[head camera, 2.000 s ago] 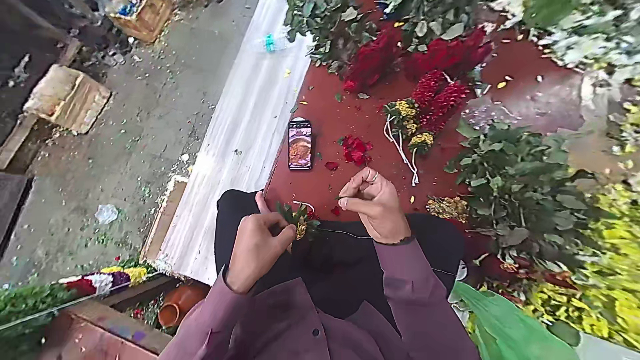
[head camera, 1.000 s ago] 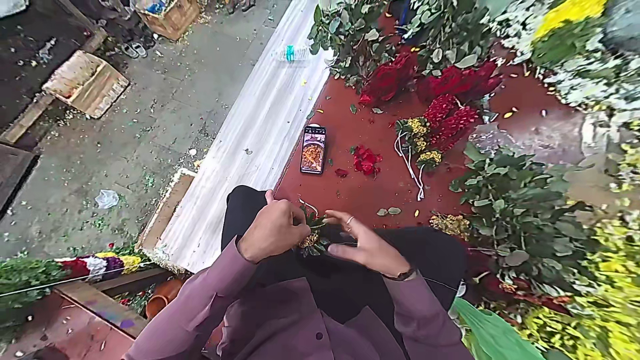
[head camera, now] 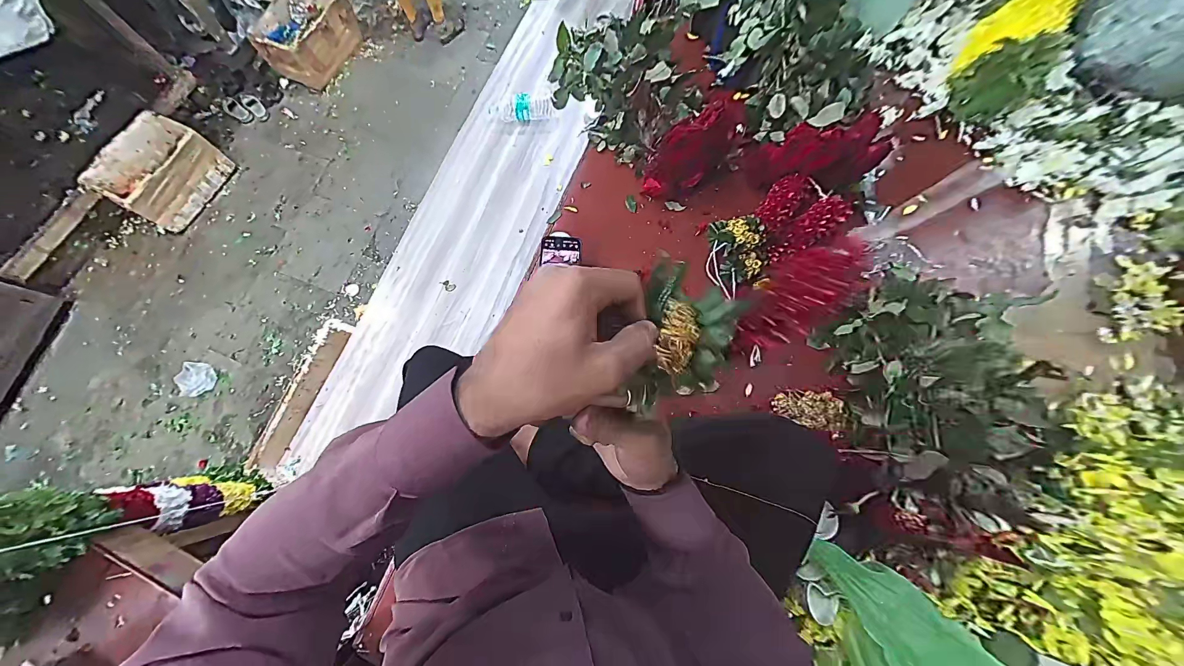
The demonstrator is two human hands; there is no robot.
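Observation:
My left hand [head camera: 564, 351] pinches a small bouquet of green leaves with a band of gold thread [head camera: 678, 338] around it. A blurred spray of red flowers [head camera: 809, 287] fans out from its right side. My right hand [head camera: 629, 444] is just below, its fingers curled close to the left hand at the lower end of the leaves; what its fingertips hold is hidden. Beyond the bouquet, finished-looking red bunches [head camera: 809, 217] with gold-wrapped leaves [head camera: 740, 245] and white string lie on the red surface. A phone [head camera: 561, 250] is partly covered by my left hand.
Red flower heaps [head camera: 698, 143] and leafy stems [head camera: 934, 361] lie ahead and at right. A coil of gold thread [head camera: 812, 410] rests near my right knee. A clear bottle [head camera: 524, 107] lies on the white board [head camera: 462, 176]. Green cloth [head camera: 888, 601] is at lower right.
My hands have come together and risen toward the camera with the bouquet, whose red flowers now show to the right. My left hand now covers part of the phone.

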